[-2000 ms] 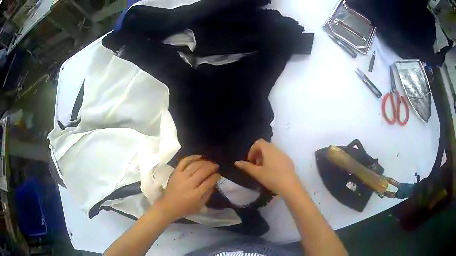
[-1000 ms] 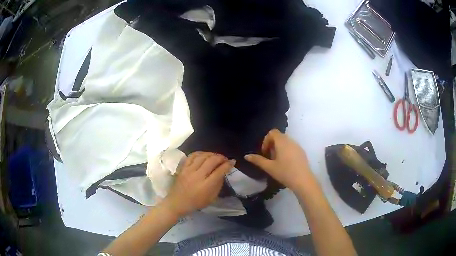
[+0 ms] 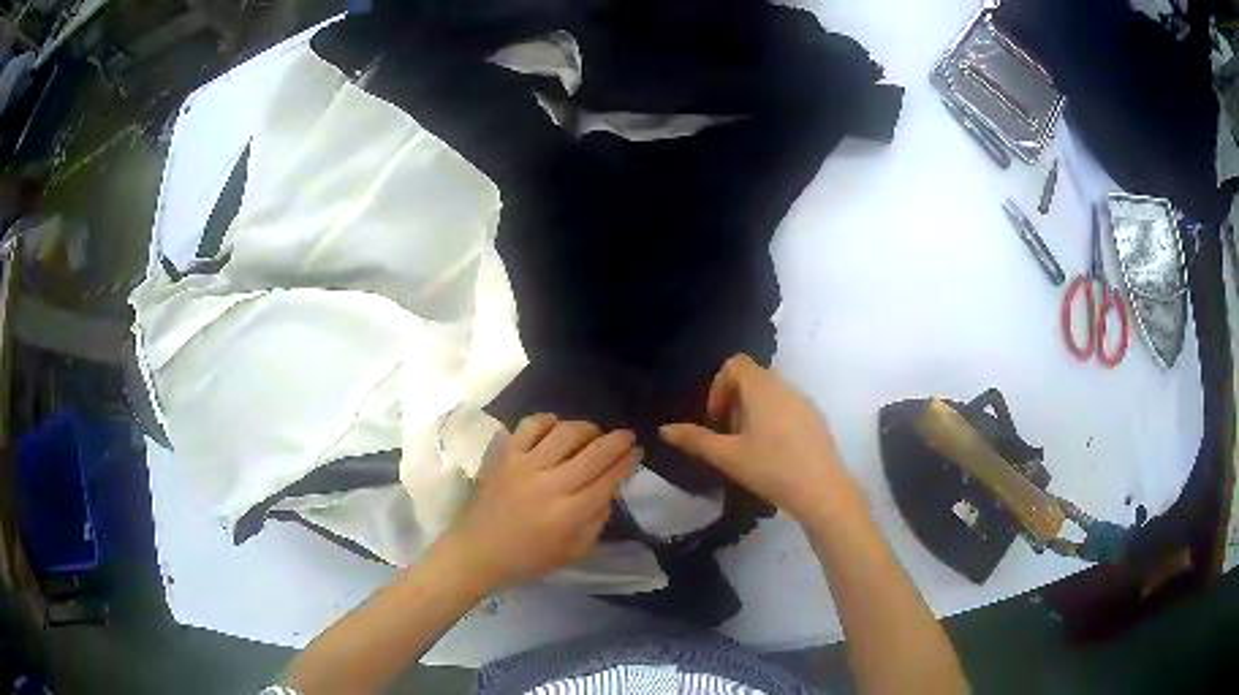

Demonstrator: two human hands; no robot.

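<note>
The black garment shell (image 3: pixel 652 258) lies over the middle of the table, with cream lining (image 3: pixel 340 231) spread to its left. My left hand (image 3: pixel 550 489) lies on the garment's near part, fingers bent on the cloth beside the lining. My right hand (image 3: pixel 764 441) is just to its right, thumb and fingers pinching the black cloth; the pinched edge is hard to see. A white patch (image 3: pixel 673 505) shows below and between the hands. The steam iron (image 3: pixel 958 489) rests on the table at the right, its wooden handle up, untouched.
Red-handled scissors (image 3: pixel 1095 321), a silver iron-shaped plate (image 3: pixel 1152 278), thin metal snips (image 3: pixel 1035 242) and a silver tray (image 3: pixel 1003 88) lie at the right. More black cloth (image 3: pixel 1128 95) is at the far right. A blue bin (image 3: pixel 57 496) stands on the floor at left.
The view has shifted, so the table things sit farther right than in the oldest frame. Both hands stay at the same part of the garment, with only slight finger movement.
</note>
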